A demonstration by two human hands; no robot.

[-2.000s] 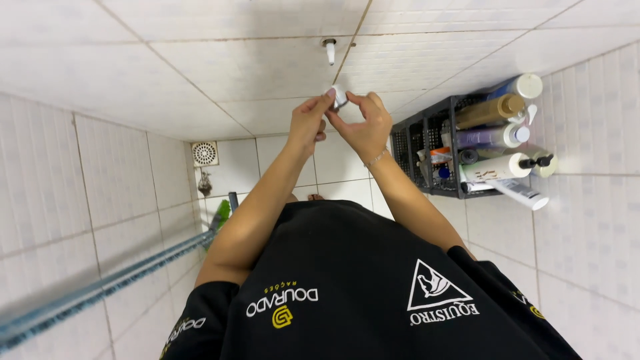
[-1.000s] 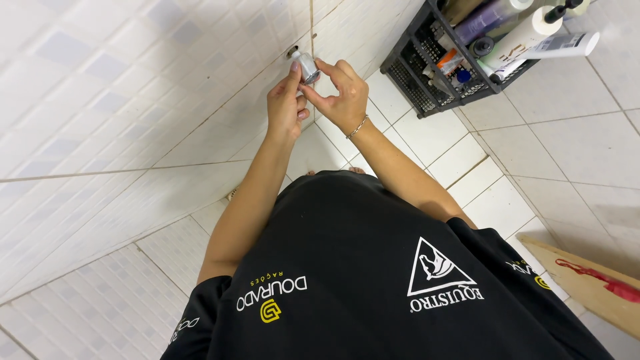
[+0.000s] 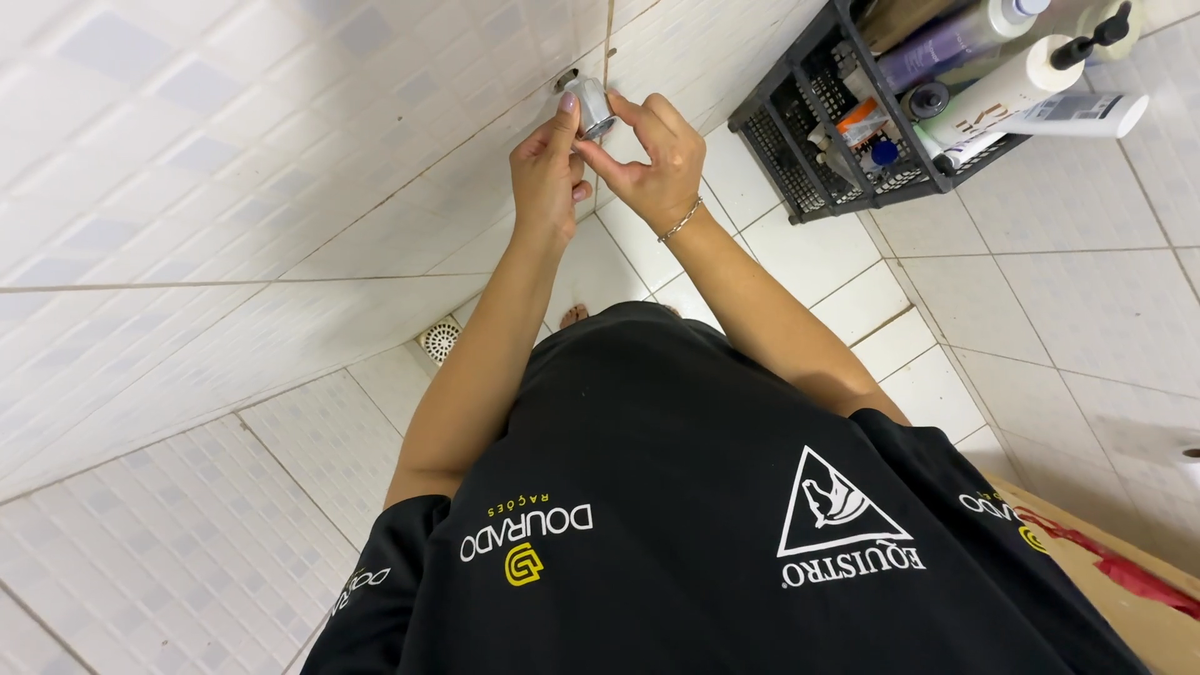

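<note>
A small silvery-grey cylindrical fitting [image 3: 591,105] is held against the tiled wall, beside a dark hole [image 3: 566,81]. The thumb and fingers of my left hand [image 3: 549,169] grip it from its left side. On its right side, the thumb and forefinger of my right hand [image 3: 656,159] touch its lower rim, with a chain bracelet at that wrist. My fingers hide part of the fitting, and whether it sits on a pipe end cannot be told.
A black plastic crate [image 3: 872,187] with several bottles and tubes stands to the right. A round floor drain [image 3: 438,341] lies left of my left forearm. A wooden board [image 3: 1106,562] with red marks is at the lower right. Tiled walls stand on both sides.
Two seconds ago both hands held the small piece apart from a white spout on the wall; now they hold it against the wall. The view has turned and moved closer to the wall.
</note>
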